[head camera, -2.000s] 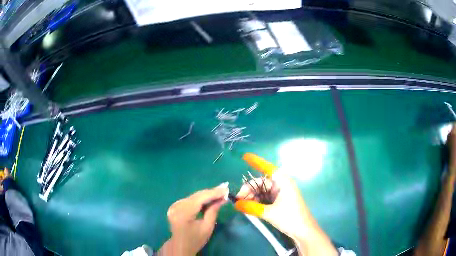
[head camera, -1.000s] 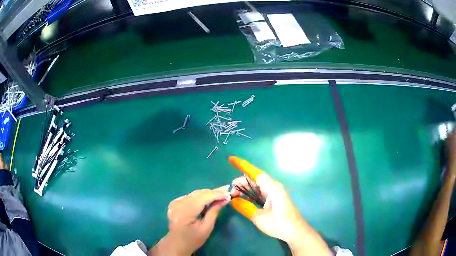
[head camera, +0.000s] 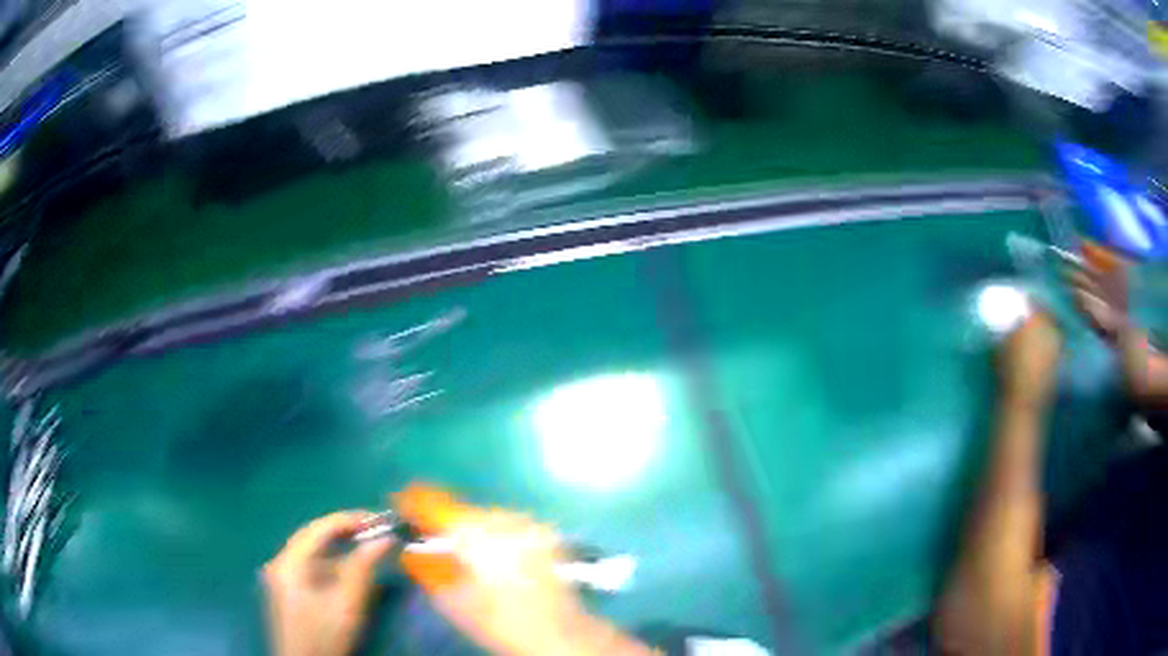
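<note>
The picture is blurred. My left hand (head camera: 320, 583), bare, pinches a small dark and white end piece (head camera: 377, 527) between thumb and finger. My right hand (head camera: 506, 570), with orange finger cots, is closed on the white strip (head camera: 602, 572), whose wider end sticks out to the right of the hand. The fingertips of both hands nearly meet at the end piece. The black wires cannot be made out. A blurred heap of small pins (head camera: 397, 372) lies on the mat behind my hands.
Cable assemblies (head camera: 32, 500) lie at the left edge. A metal-edged rail (head camera: 512, 250) crosses behind the mat, with a plastic bag (head camera: 538, 135) and an instruction sheet (head camera: 372, 51) beyond. At right are another person's arms (head camera: 1012, 487) and a blue tray (head camera: 1112, 199).
The view has swung to the right, bringing more of the neighbouring person and a blue tray into sight. My right hand's spread fingers have closed, and the strip's end now shows beside it.
</note>
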